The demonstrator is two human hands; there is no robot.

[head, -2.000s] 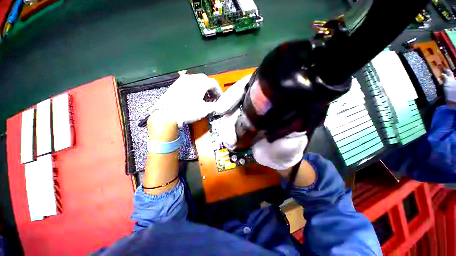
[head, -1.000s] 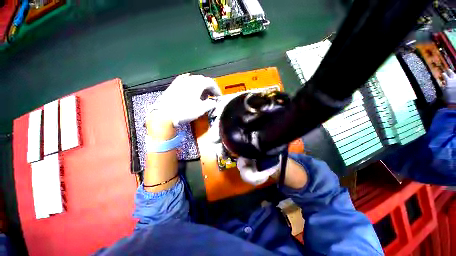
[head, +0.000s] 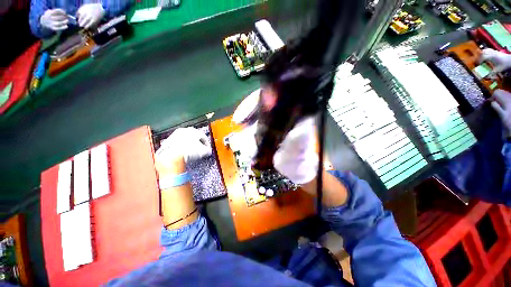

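The circuit board (head: 263,188) lies on the orange fixture (head: 266,218), partly hidden. My right hand (head: 298,150), in a white glove, is closed round the black electric screwdriver (head: 286,89), which is blurred and stands over the board. Its tip is hidden. My left hand (head: 185,144), white-gloved with a light blue wrist strap (head: 175,180), is over the screw tray (head: 206,178) left of the fixture. Its fingertips are at the speckled screws; I cannot tell whether it holds any.
White strips (head: 81,176) lie on the red mat (head: 126,224) at left. Stacked pale strips (head: 381,134) lie right of the fixture. Another board (head: 246,53) stands on the green belt (head: 151,84). Other workers' gloved hands show top left and far right. Red crates (head: 465,241) are lower right.
My left hand has moved left, off the board area to the screw tray. The screwdriver has risen and now stands more upright. The view has shifted, showing more of the far side.
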